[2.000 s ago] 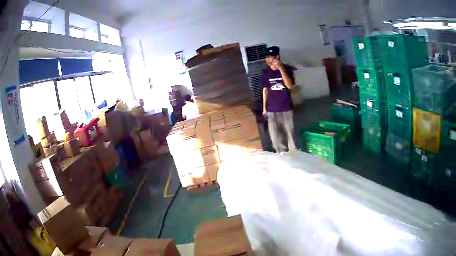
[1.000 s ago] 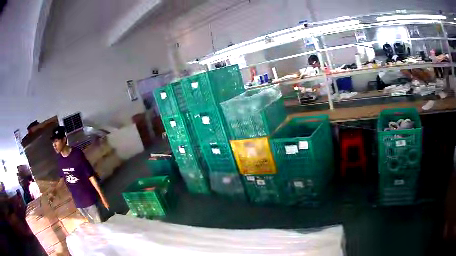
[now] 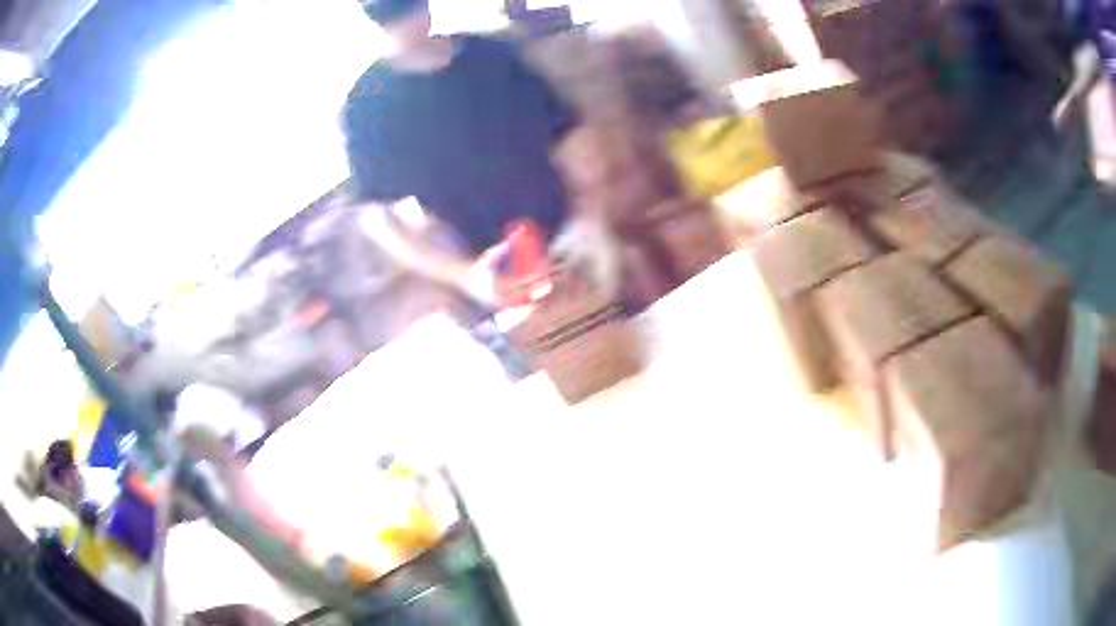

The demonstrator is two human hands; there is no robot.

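Note:
The frame is blurred and overexposed, and I make out neither of my hands. A pale table [image 3: 685, 489] lies in front of me, glaring white. Several closed brown cartons [image 3: 906, 306] stand close together on its right side. Another brown carton [image 3: 596, 360] stands at the table's far edge, before a person in a dark shirt [image 3: 459, 135]. That person holds a red tape gun [image 3: 524, 263] just above this carton.
A green metal frame [image 3: 483, 575] runs along the lower left, with blurred yellow items [image 3: 416, 526] beside it. A yellow sack [image 3: 722, 155] lies behind the cartons. Part of another person [image 3: 1089, 104] shows at the right edge.
The view has swung left and down, from the green crates and white plastic-covered pile to the table, cartons and dark-shirted person. The purple-shirted person has left the middle of view.

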